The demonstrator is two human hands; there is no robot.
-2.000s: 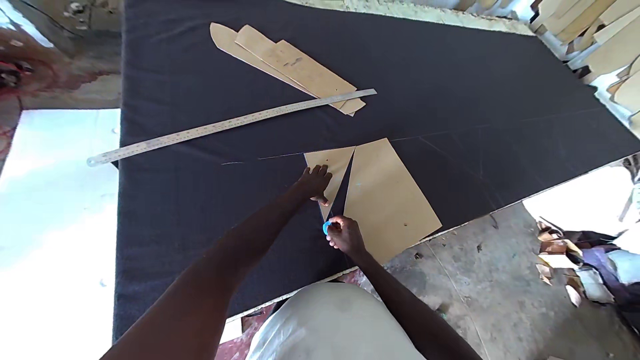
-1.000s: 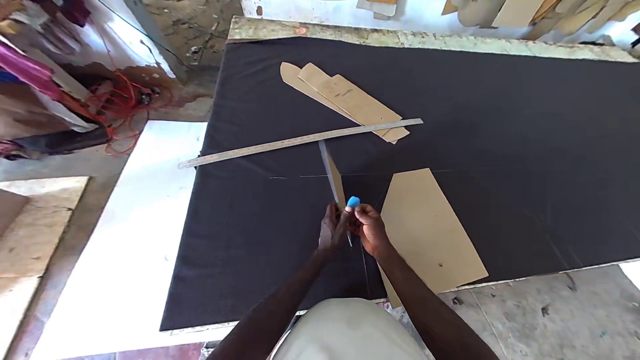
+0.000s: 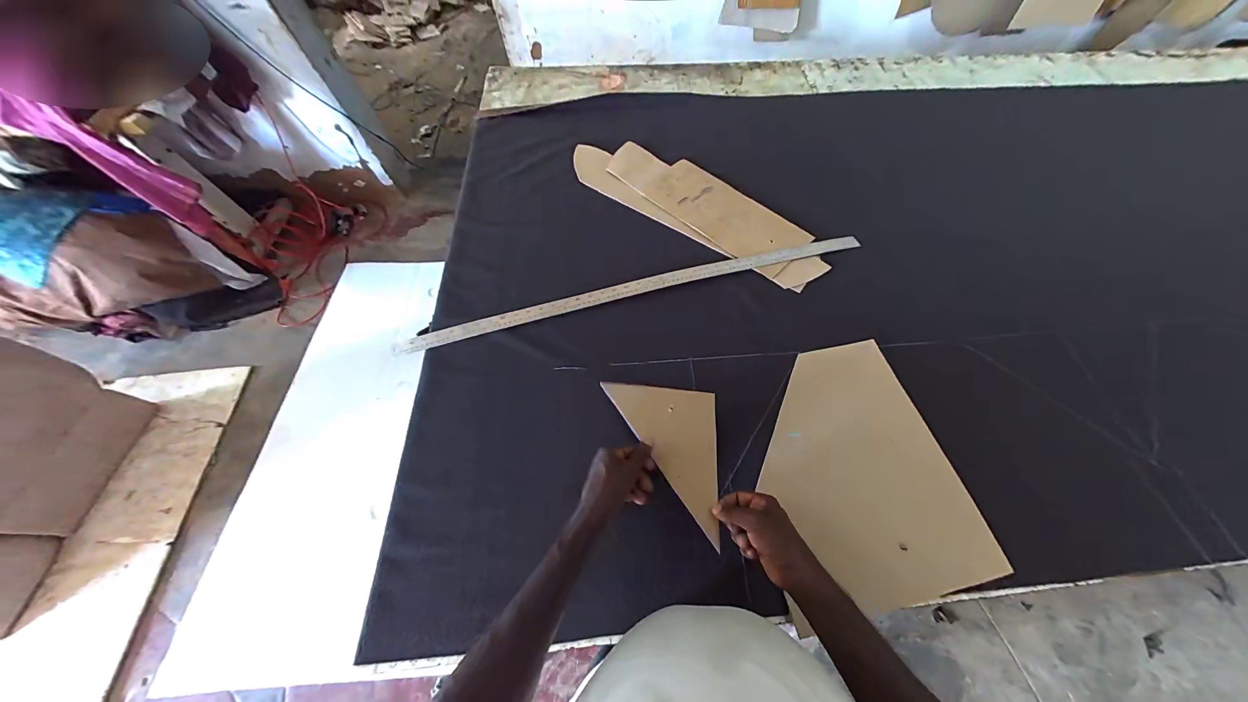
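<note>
Dark cloth point(image 3: 526, 429) covers the table and bears thin chalk lines. A small triangular brown card pattern piece point(image 3: 682, 429) is held between both hands over the cloth. My left hand point(image 3: 622, 476) pinches its slanted left edge, and my right hand point(image 3: 756, 522) grips it near the lower tip. Just right of it lies a larger brown card pattern piece point(image 3: 877, 478), with a small hole near its lower part. The blue thing seen earlier at my right hand is not visible.
A long metal ruler point(image 3: 624, 290) lies slantwise, its right part over several narrow card pattern pieces point(image 3: 721, 205). A white board point(image 3: 322, 439) lies left of the cloth. Red cord point(image 3: 312, 244) and piled fabric are farther left. Card pieces hang at the back wall.
The small piece, seen nearly edge-on a second ago, now shows its broad face, its wide end away from me. My hands have moved apart. The view has shifted leftward.
</note>
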